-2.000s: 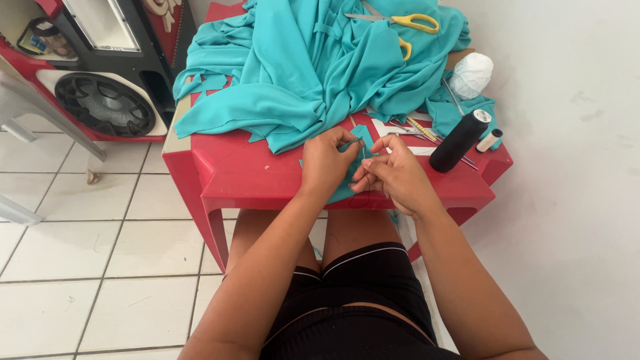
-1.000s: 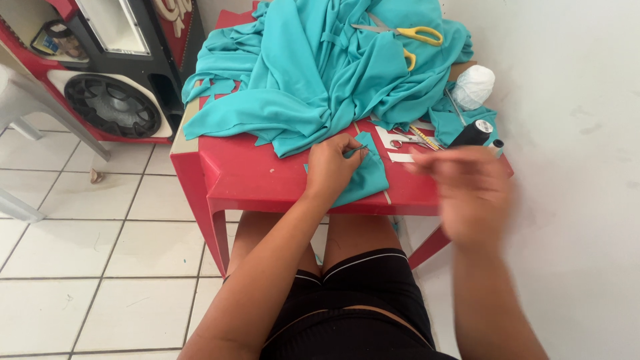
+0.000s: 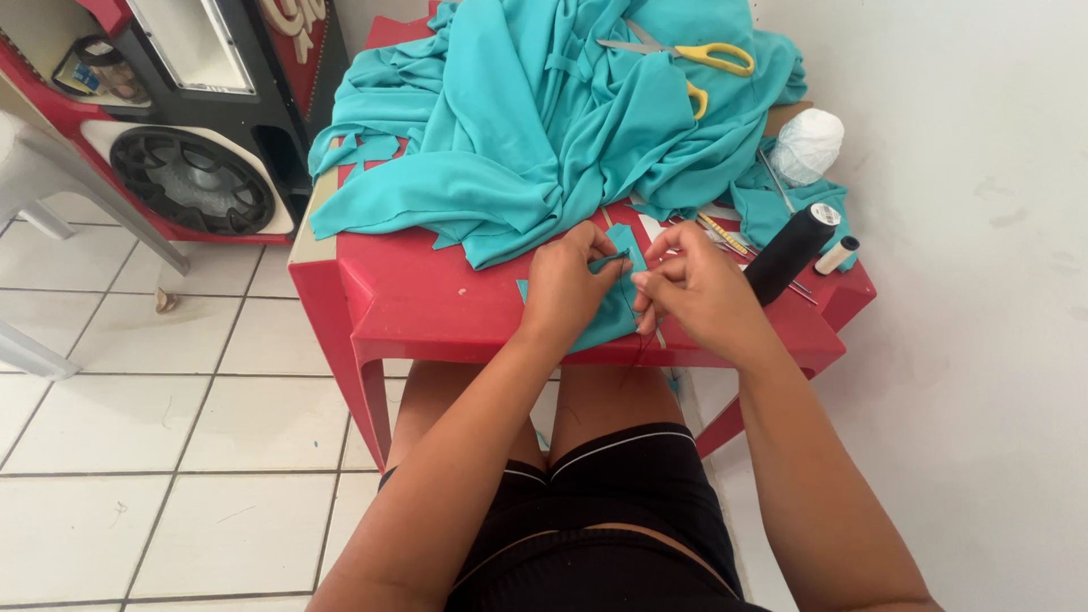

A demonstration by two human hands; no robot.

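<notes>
My left hand (image 3: 569, 285) pinches the edge of a small turquoise fabric piece (image 3: 608, 314) at the front of the red plastic table (image 3: 425, 297). Dark thread runs from the fabric near its fingertips and hangs past the table edge. Close on the right, my right hand (image 3: 697, 285) has its thumb and fingers drawn together beside the cloth; whether a needle or thread is between them is too small to tell. Behind both hands lies a large heap of turquoise fabric (image 3: 510, 110), with yellow-handled scissors (image 3: 718, 58) on top.
Right of my right hand stand a black thread cone (image 3: 790, 255) and a small pale thread spool (image 3: 837, 255). Behind them are a white yarn ball (image 3: 807, 146) and thin metal tools. A wall (image 3: 960, 255) borders the right side; a speaker (image 3: 194, 180) stands at left.
My right hand, raised and blurred to the right one second ago, has come back beside the fabric and my left hand. My left hand still pinches the cloth.
</notes>
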